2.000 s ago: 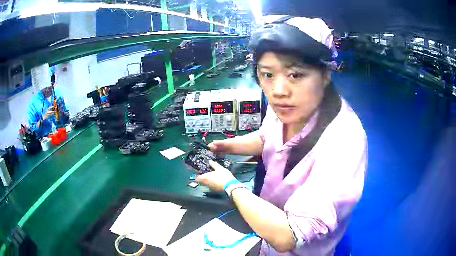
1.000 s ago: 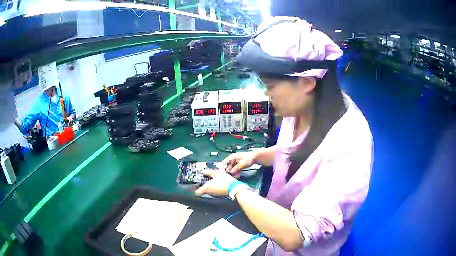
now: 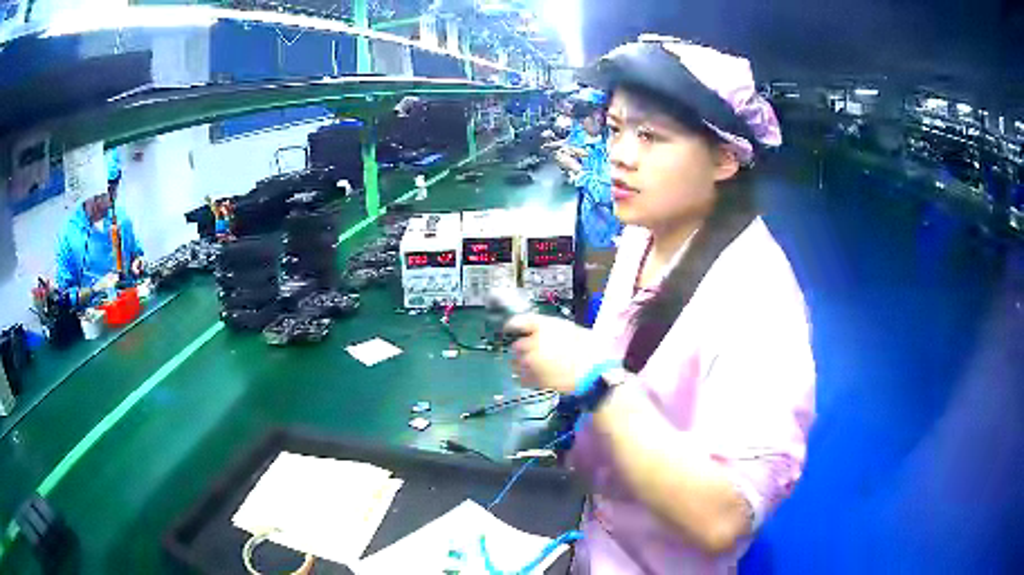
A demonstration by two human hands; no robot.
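Observation:
Neither of my hands is in view. Nearest in front lies a black tray (image 3: 202, 519) with cream paper sheets (image 3: 320, 500) and a white sheet (image 3: 449, 545) on it. A yellowish tape roll (image 3: 277, 558) lies at the lower edge, partly cut off. A blue cord (image 3: 528, 553) lies over the white sheet. Behind the tray, a thin dark tool or lead (image 3: 505, 402) and small pale pieces (image 3: 420, 423) lie on the green bench (image 3: 281, 393).
A worker in pink (image 3: 719, 371) stands at the right, a blurred hand (image 3: 550, 348) raised with something greyish at the fingers. Power supplies (image 3: 488, 270) stand behind with leads. Stacked black housings (image 3: 247, 275) stand left. Another person in blue (image 3: 96, 253) is far left.
The worker in pink has turned the head away from the bench and lifted a hand. The circuit board assembly held before is no longer visible. Another person in blue now shows behind.

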